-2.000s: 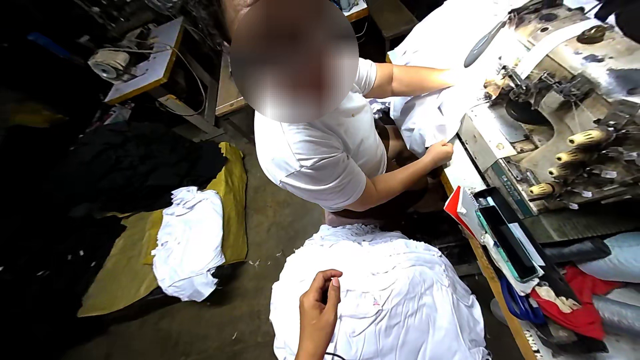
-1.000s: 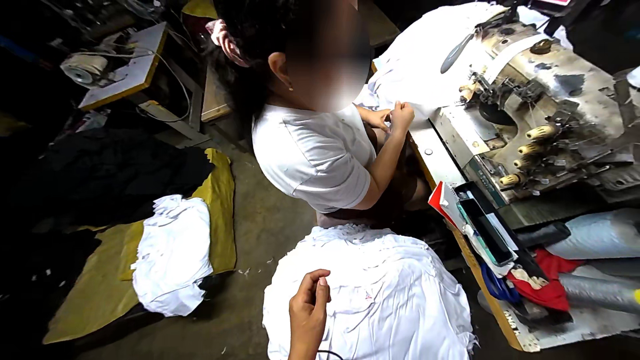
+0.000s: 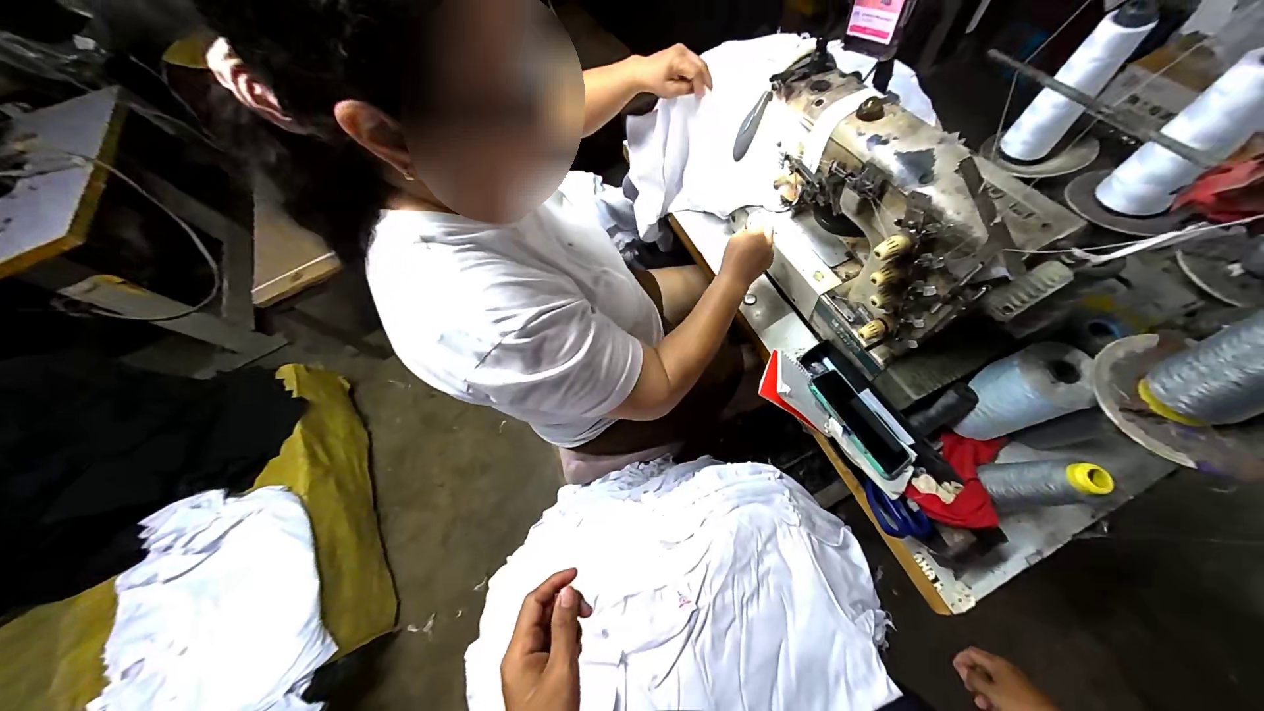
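My left hand [image 3: 545, 642] is over the left part of a large heap of white fabric pieces [image 3: 731, 573], palm turned inward, fingers bent and thumb up, holding nothing that I can see. At the lower right edge, beyond the heap, my right hand [image 3: 995, 679] shows with curled fingers; whether it holds anything is not plain. Behind the heap a seated co-worker in a white T-shirt [image 3: 523, 326] has one hand on white fabric [image 3: 681, 148] and the other by the front of an industrial sewing machine [image 3: 889, 178].
Thread cones [image 3: 1032, 390] and a phone [image 3: 861, 423] lie on the machine table, whose edge [image 3: 889, 523] borders the heap on the right. More white fabric [image 3: 217, 592] lies on yellow cloth [image 3: 341, 513] on the floor at left. A table [image 3: 59, 178] stands at the back left.
My right hand has come into view at the lower right. The co-worker's hands, together near the machine one second ago, are now apart, one reaching farther over the white fabric.
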